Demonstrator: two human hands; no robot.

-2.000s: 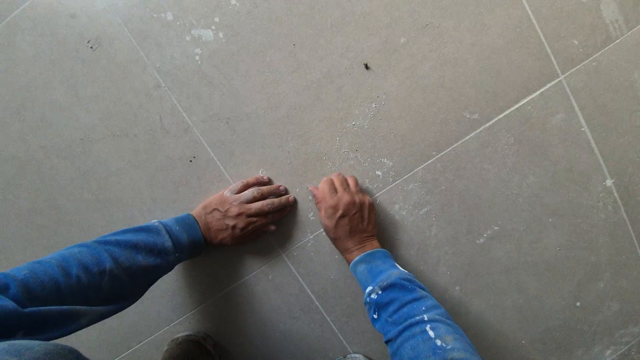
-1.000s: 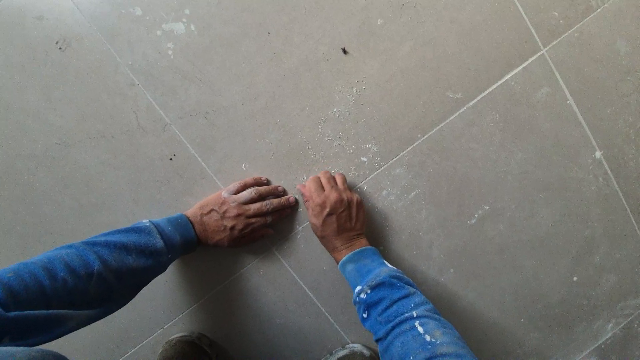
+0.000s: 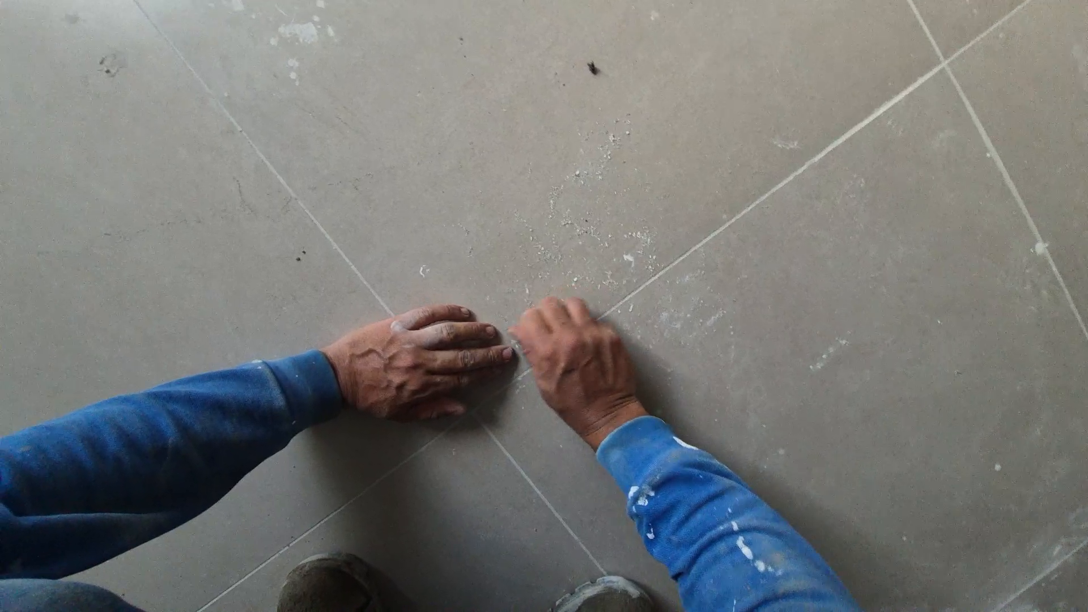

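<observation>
Grey floor tiles (image 3: 807, 340) with pale grout joints (image 3: 816, 161) fill the view. My left hand (image 3: 421, 361) lies palm down across the joints near their crossing, fingers stretched toward the right and nothing seen in it. Just to its right my right hand (image 3: 582, 361) is curled, knuckles up, over the diagonal joint; its fingertips and anything between them are hidden. White crumbs (image 3: 586, 225) are scattered on the tile beyond my right hand. A small curved white flake (image 3: 424, 271) lies above my left hand.
Two worn shoes stand at the bottom edge, the left shoe (image 3: 327, 585) and the right shoe (image 3: 605, 595). A small dark speck (image 3: 592, 68) lies on the tile at the top. White smears (image 3: 297, 32) mark the floor at the upper left.
Both hands stay close together near the joint crossing, with little plain movement. The view has shifted slightly.
</observation>
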